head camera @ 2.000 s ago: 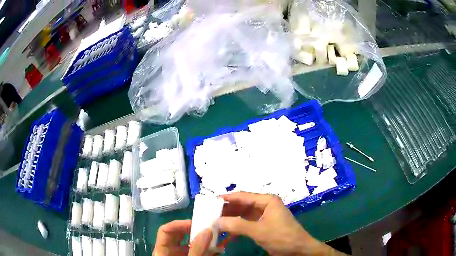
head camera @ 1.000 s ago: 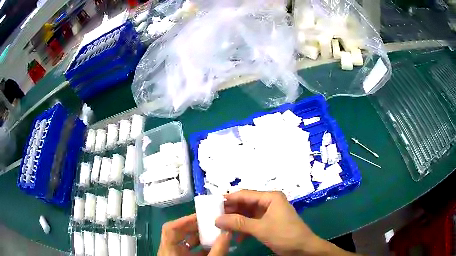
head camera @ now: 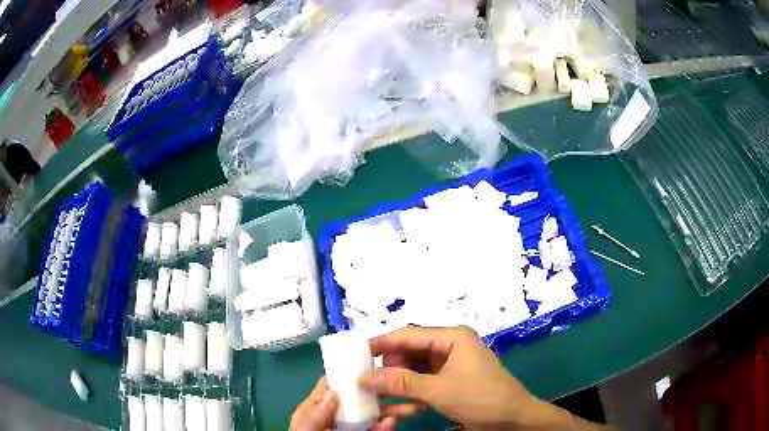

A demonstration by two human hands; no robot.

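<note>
A white housing (head camera: pixel 347 379) stands roughly upright between my two hands, in front of the blue tray. My left hand (head camera: pixel 314 409), partly cut off by the bottom edge, grips its lower left side. My right hand (head camera: pixel 451 370) has thumb and fingers at its right side near the upper end; a small white bit shows by those fingers. The blue tray (head camera: pixel 595 310) holds a heap of small white pieces (head camera: pixel 447 252). The clear plastic box (head camera: pixel 285 220) to its left holds loose white housings.
A filled blister tray (head camera: pixel 181 316) and slotted blue racks (head camera: pixel 101 286) stand at left. A large clear bag (head camera: pixel 371 93) and a bag of cream blocks (head camera: pixel 580 94) lie behind. Two thin tools (head camera: pixel 617 242) and empty blister trays (head camera: pixel 704 194) lie right. A red stool (head camera: pixel 725 396) stands lower right.
The housing has tilted slightly, its upper end leaning left. My left hand has shifted lower and to the right, with less of it showing. My right hand has kept close to the housing.
</note>
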